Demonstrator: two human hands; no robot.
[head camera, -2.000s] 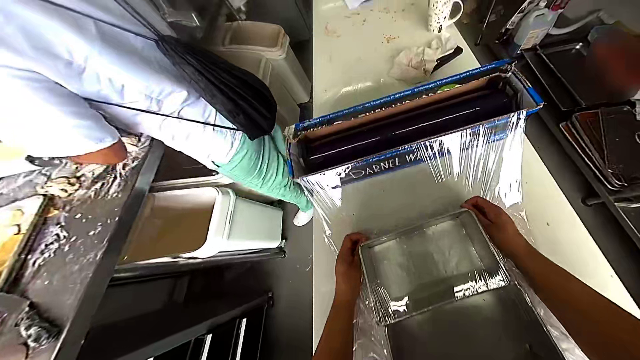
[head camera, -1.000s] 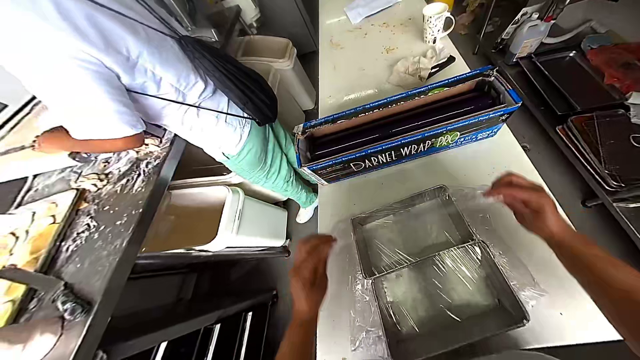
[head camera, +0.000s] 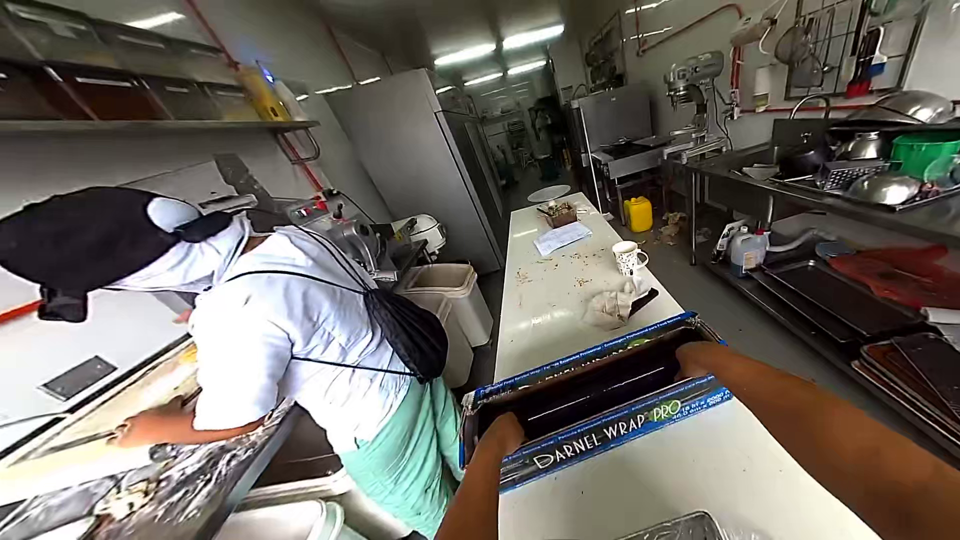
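Note:
A blue Darnel Wrap cardboard box (head camera: 615, 439) stands open on the white worktop, with a dark roll of plastic film (head camera: 596, 394) inside. My left hand (head camera: 504, 433) reaches into its left end and my right hand (head camera: 697, 360) into its right end. The fingers of both are hidden inside the box, so their grip on the roll cannot be made out. At the bottom edge, a corner of a metal baking pan (head camera: 675, 527) covered with clear film shows nearer to me than the box.
Beyond the box are a crumpled cloth (head camera: 611, 306), a patterned mug (head camera: 627, 259) and papers (head camera: 562, 238). A co-worker (head camera: 322, 322) bends over the left-hand counter. Lidless bins (head camera: 450, 289) stand between the counters. Trays (head camera: 847, 300) lie on a low shelf at right.
Both hands have left the film-covered pans and reached into the wrap box. Two seconds ago, film stretched from the box to a pan between my hands. The view has tilted up strongly.

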